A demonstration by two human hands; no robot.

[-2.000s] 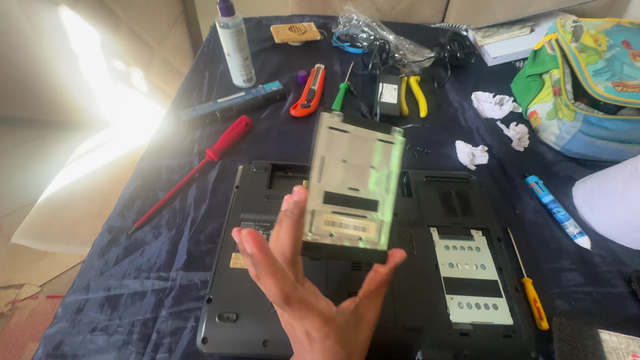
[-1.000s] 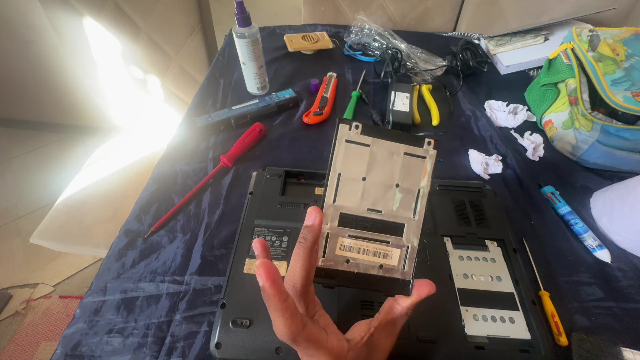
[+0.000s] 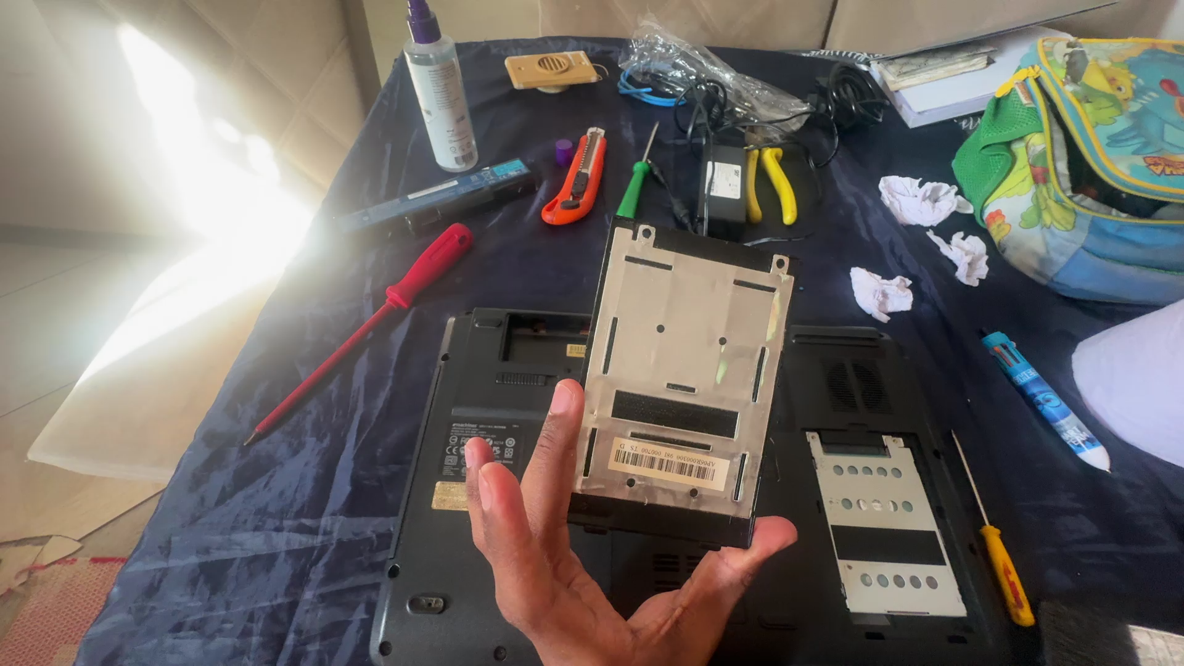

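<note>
My left hand (image 3: 592, 573) holds a black cover panel with a metal-lined inner face (image 3: 680, 370) by its lower part, fingers at its left edge and thumb at its lower right corner. The panel is raised, tilted slightly, its lined face with slots and a barcode label toward me. Behind and below it lies an upside-down black laptop (image 3: 481, 370), partly hidden by hand and panel. A perforated metal drive bracket (image 3: 888, 518) sits in an uncovered bay at the laptop's right. My right hand is out of view.
A red screwdriver (image 3: 370, 324), laptop battery (image 3: 439, 199), spray bottle (image 3: 439, 102), orange box cutter (image 3: 575, 176), green screwdriver (image 3: 636, 180), yellow-handled pliers (image 3: 772, 185) and power adapter (image 3: 724, 190) lie beyond or left. Right are crumpled papers (image 3: 883, 294), a pen (image 3: 1045, 398), yellow screwdriver (image 3: 1004, 573) and colourful bag (image 3: 1064, 185).
The panel's lined face has turned more squarely toward me, and its glare has faded, so slots and label show more plainly. My left hand has kept hold of it.
</note>
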